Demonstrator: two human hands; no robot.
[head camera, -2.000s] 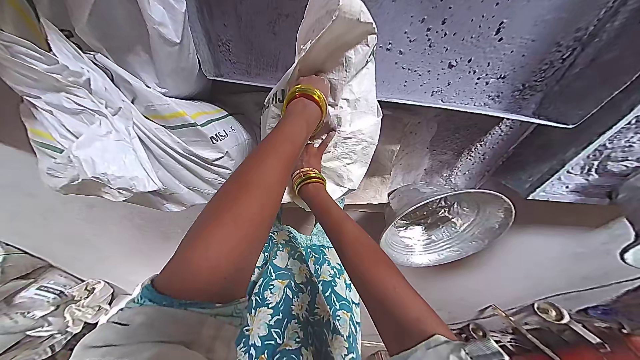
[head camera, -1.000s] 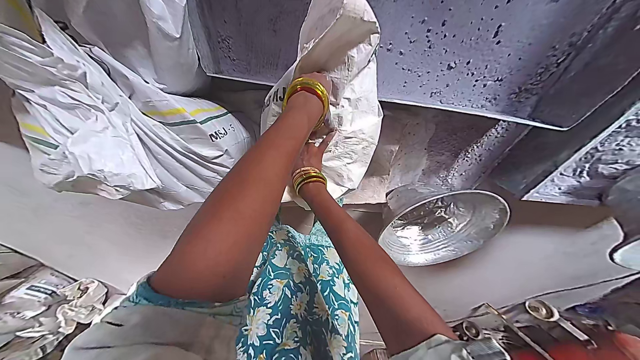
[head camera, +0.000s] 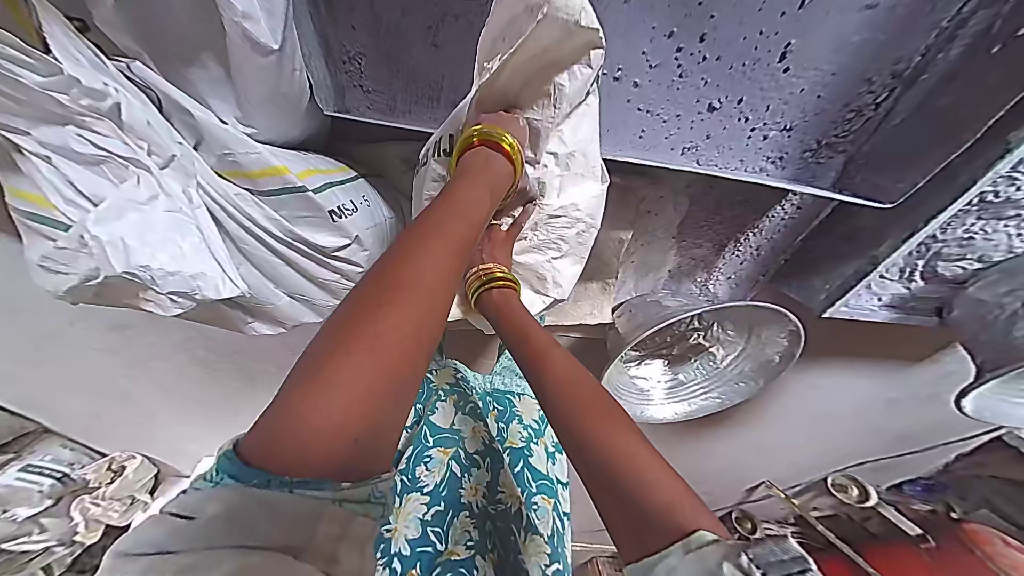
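Observation:
A white woven plastic sack (head camera: 560, 232) stands upright in front of me, its upper part folded over. My left hand (head camera: 508, 132), with yellow and red bangles at the wrist, is closed on the gathered material near the sack's upper middle; its fingers are partly hidden. Just below it, my right hand (head camera: 504, 236), with gold-coloured bangles, lies against the sack, some fingers extended. Whether it grips the material cannot be told. To the right of the sack a round metal basin (head camera: 704, 364) lies tilted, its shiny inside showing.
Several white sacks (head camera: 200, 200) with yellow and green stripes lie at the left. A grey speckled slab (head camera: 736, 88) runs behind the sack. At the lower right is a red gas stove (head camera: 904, 536), and another metal vessel (head camera: 996, 396) at the right edge. Crumpled sacks (head camera: 72, 488) are at the lower left.

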